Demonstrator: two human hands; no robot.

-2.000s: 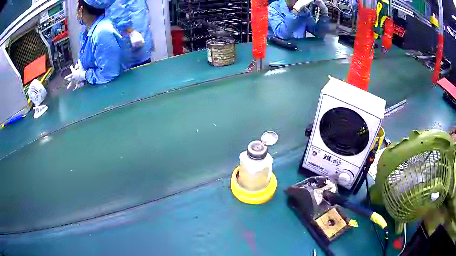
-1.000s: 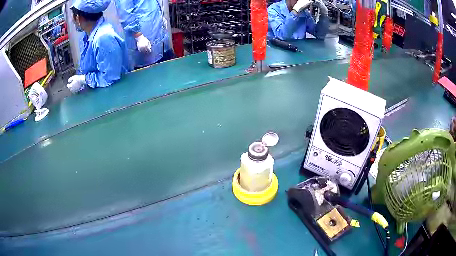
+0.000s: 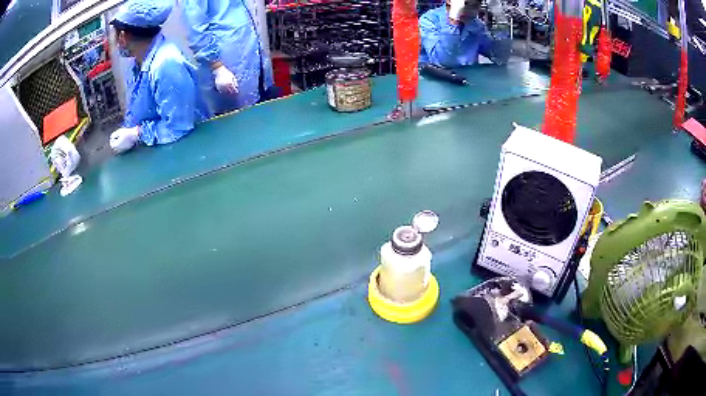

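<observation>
Neither of my hands is in the picture. A whitish dispenser bottle [image 3: 405, 271] with its round lid flipped open stands upright in a yellow round holder [image 3: 403, 307] on the near worktop. To its right a soldering iron [image 3: 553, 319] with a blue-black handle and yellow cable end rests in a black stand [image 3: 478, 317]. A yellowish tip-cleaning sponge [image 3: 522, 349] lies in the stand's tray. A white ionizing air blower [image 3: 539, 210] with a round black grille stands behind the iron stand.
A green desk fan [image 3: 654, 274] stands at the right. The green conveyor belt [image 3: 201, 247] crosses the view. On the far side are a brownish can [image 3: 349, 89], a small white fan [image 3: 66, 161], red-wrapped posts [image 3: 561, 77] and several people in blue smocks.
The whole view has shifted slightly, with the station items a little lower and further right. The person at the far left has turned and lowered the gloved hands. The station items have not moved.
</observation>
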